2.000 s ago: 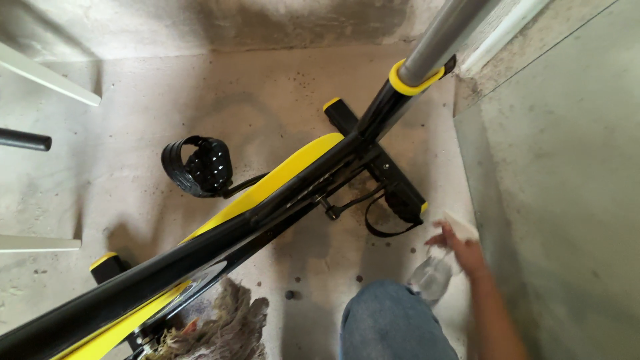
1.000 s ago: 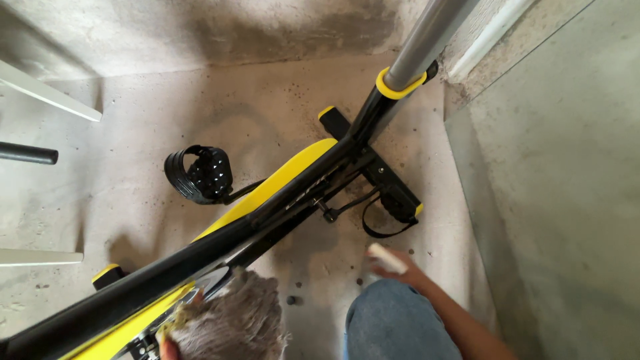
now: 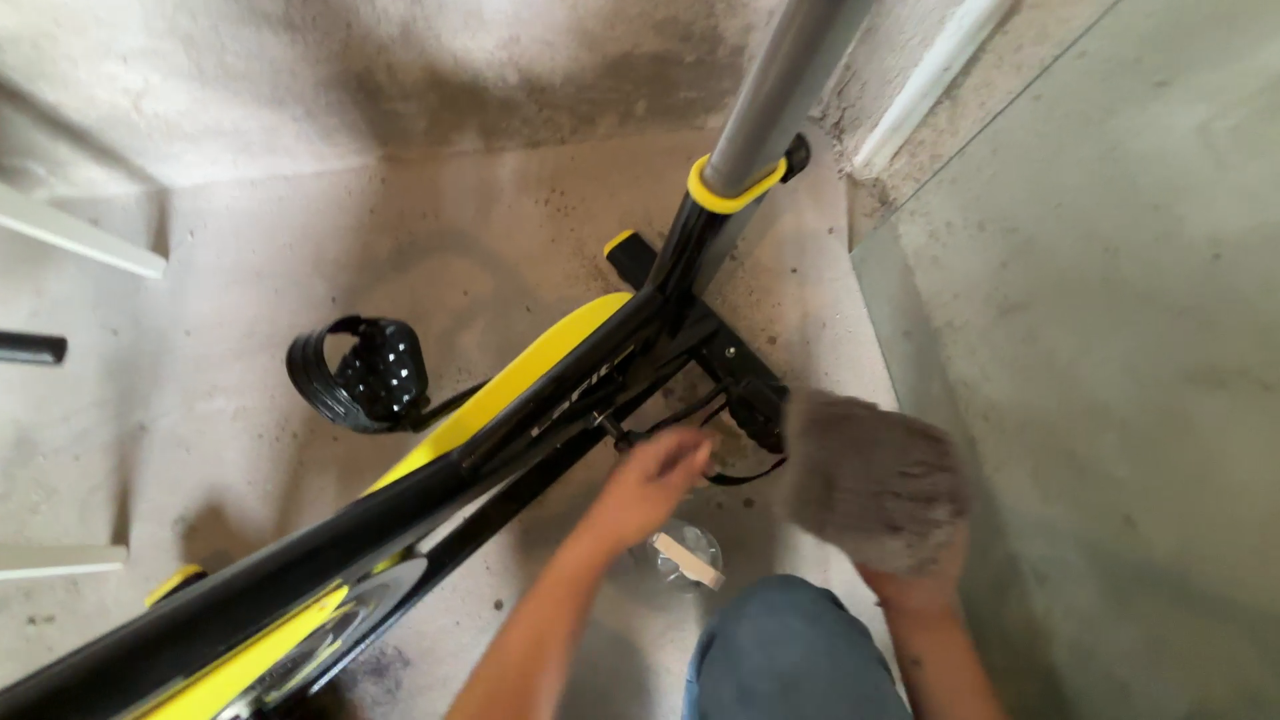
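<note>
A black and yellow exercise bike frame (image 3: 560, 395) runs diagonally across the view. My left hand (image 3: 655, 480) is bent near the crank of the bike; its fingers are blurred, and no object shows in them. My right hand (image 3: 915, 575) holds a fluffy grey-brown cloth (image 3: 875, 480) beside the end of the bike's front foot bar (image 3: 740, 355). The right pedal (image 3: 755, 410) with its strap lies between the two hands. Below my left hand, a clear plastic container (image 3: 708, 545) stands on the floor with a pale flat strip (image 3: 686, 561) across it.
The left pedal (image 3: 385, 375) with its ribbed strap juts out over the floor. A grey upright post (image 3: 780, 90) rises toward the top. A glass-like panel (image 3: 1090, 330) stands at the right, and white legs (image 3: 80, 232) reach in from the left. My knee (image 3: 795, 650) is at the bottom.
The fluffy cloth, at the lower left of the bike a second ago, is now in my right hand on the right side. My left hand has come in near the crank. The pale strip now lies on the container.
</note>
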